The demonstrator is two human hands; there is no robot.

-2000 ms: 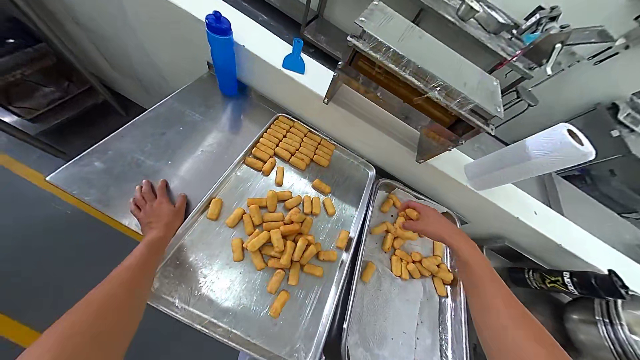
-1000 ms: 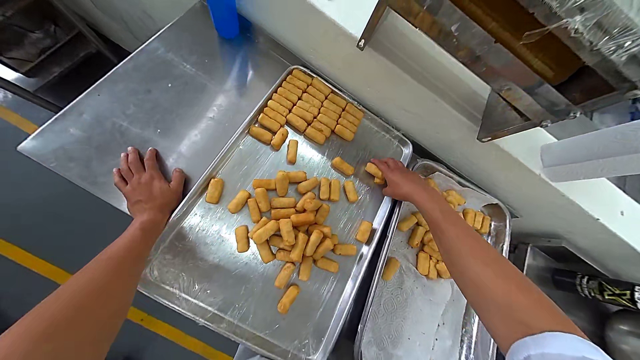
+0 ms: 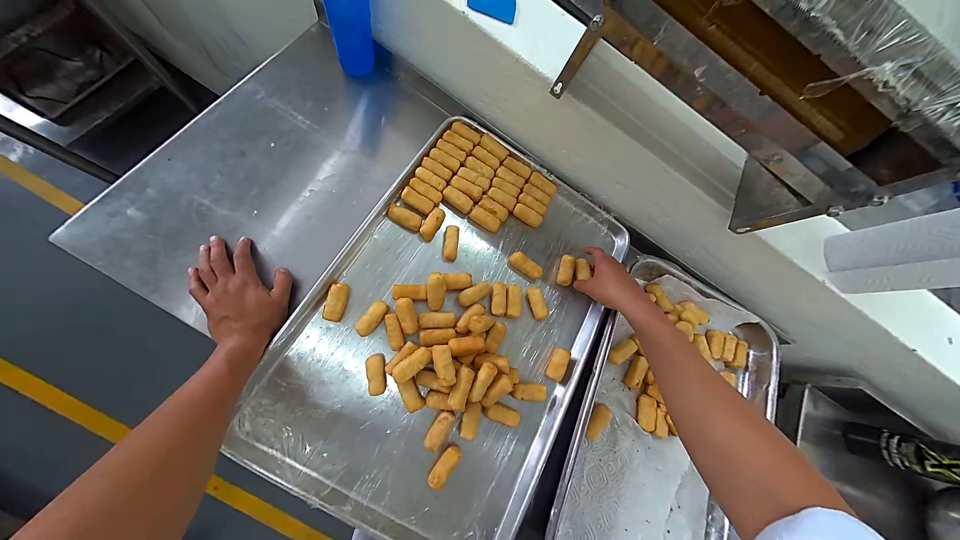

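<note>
My left hand point(image 3: 238, 291) lies flat with spread fingers on the steel table beside the large tray and holds nothing. My right hand point(image 3: 606, 280) is over the right edge of the large metal tray point(image 3: 300, 450), its fingertips at a golden fried roll point(image 3: 583, 270); another roll point(image 3: 565, 270) stands just left of it. Neat rows of rolls point(image 3: 472, 174) fill the far end of that tray, and a loose pile of rolls point(image 3: 450, 352) covers its middle. More rolls point(image 3: 646, 412) lie on paper in the second metal tray point(image 3: 772, 375), partly hidden under my right forearm.
A blue bottle point(image 3: 352, 37) stands at the back of the steel table point(image 3: 225, 172). Behind the trays runs a white ledge point(image 3: 525, 37) with a blue object on it. A metal film dispenser point(image 3: 720, 112) and a white paper roll point(image 3: 892, 251) are at the right.
My right hand has moved from the second tray to the large tray's right edge, where rolls now lie that were absent two seconds ago. My left hand stays on the table. The view is closer.
</note>
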